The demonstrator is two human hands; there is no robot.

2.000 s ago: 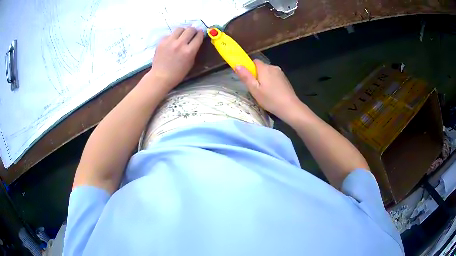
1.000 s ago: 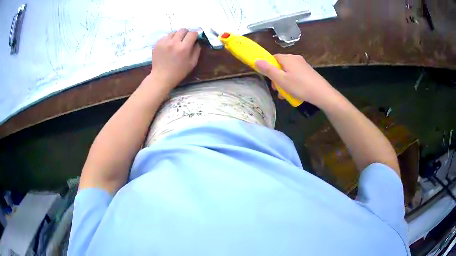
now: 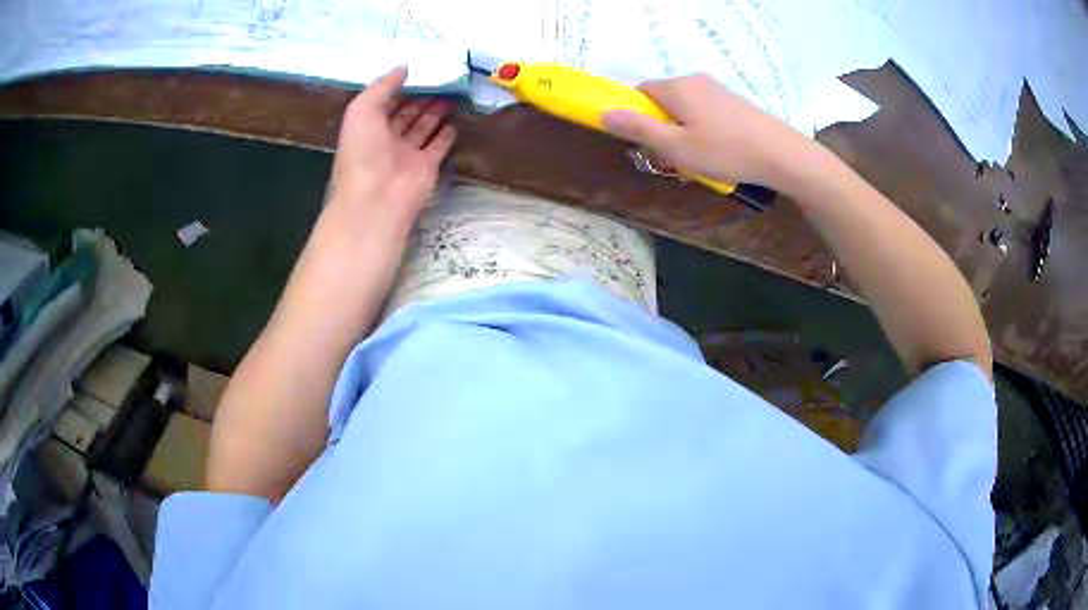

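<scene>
The white paper marker [image 3: 298,36] with printed lines lies on the table, a thin teal fabric edge showing beneath it. My right hand [image 3: 704,125] grips the yellow cutter [image 3: 585,98], its dark blade at the lay's front edge, beside a small notch. My left hand [image 3: 394,141] is at the lay's edge left of the blade, palm partly up, thumb on the paper's edge, other fingers curled below it. Whether it pinches the plies is unclear. A metal clamp [image 3: 654,165] is mostly hidden below my right hand.
The brown table edge [image 3: 215,117] runs across in front of me. A dark tool [image 3: 1042,238] and small scraps lie on the tabletop at right. The marker's right side is jagged. Boxes [image 3: 179,453] and piled cloth [image 3: 84,322] are at lower left, a partly hidden cardboard box [image 3: 776,363] at lower right.
The view has turned, showing more tabletop at right. My left hand has rolled from lying on the marker to palm partly up at its edge. The cutter has swung nearer level, blade against the lay.
</scene>
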